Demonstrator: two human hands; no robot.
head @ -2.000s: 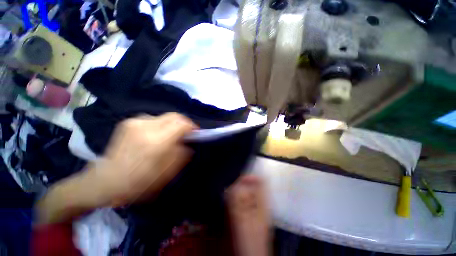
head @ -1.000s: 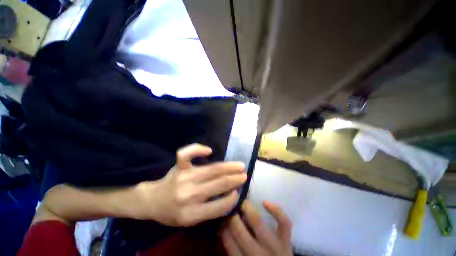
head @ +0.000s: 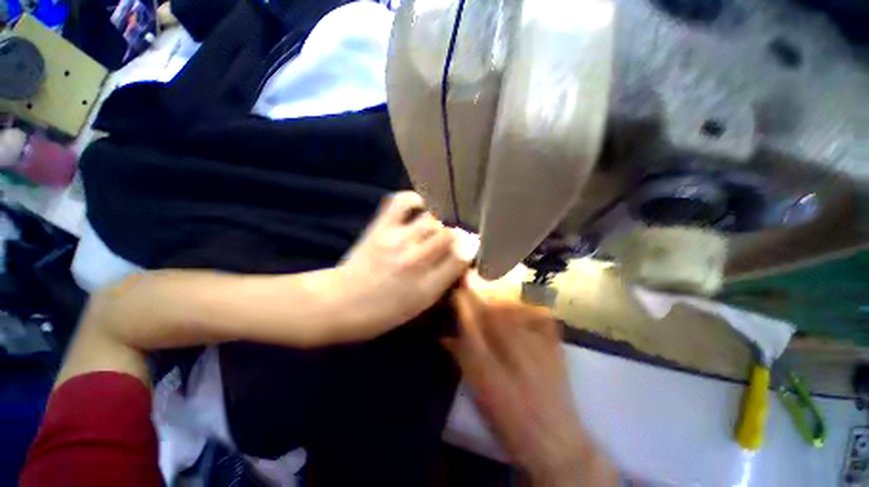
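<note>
A black garment panel [head: 248, 200] lies left of the sewing machine head [head: 543, 124] and hangs down over the table's front edge. My left hand [head: 400, 271] grips the panel's edge beside the machine head, fingertips bent together. My right hand [head: 515, 357] meets it from below, its fingertips on the same edge, slightly blurred. A small pale bit of the strip [head: 465, 244] shows at my left fingertips. The presser foot [head: 541, 271] is just right of the hands, and the hands and the head hide the rest of the seam.
A white panel [head: 333, 67] lies behind the black cloth. A white scrap [head: 715, 314], a yellow-handled tool [head: 753, 409] and green snips [head: 803, 409] lie at right. A second machine [head: 48, 76] and a pink bottle [head: 46, 160] are at far left.
Both hands have moved up to the machine head with the panel edge. The wide pale strip seen a second ago is now mostly covered. The view has shifted back from the machine head.
</note>
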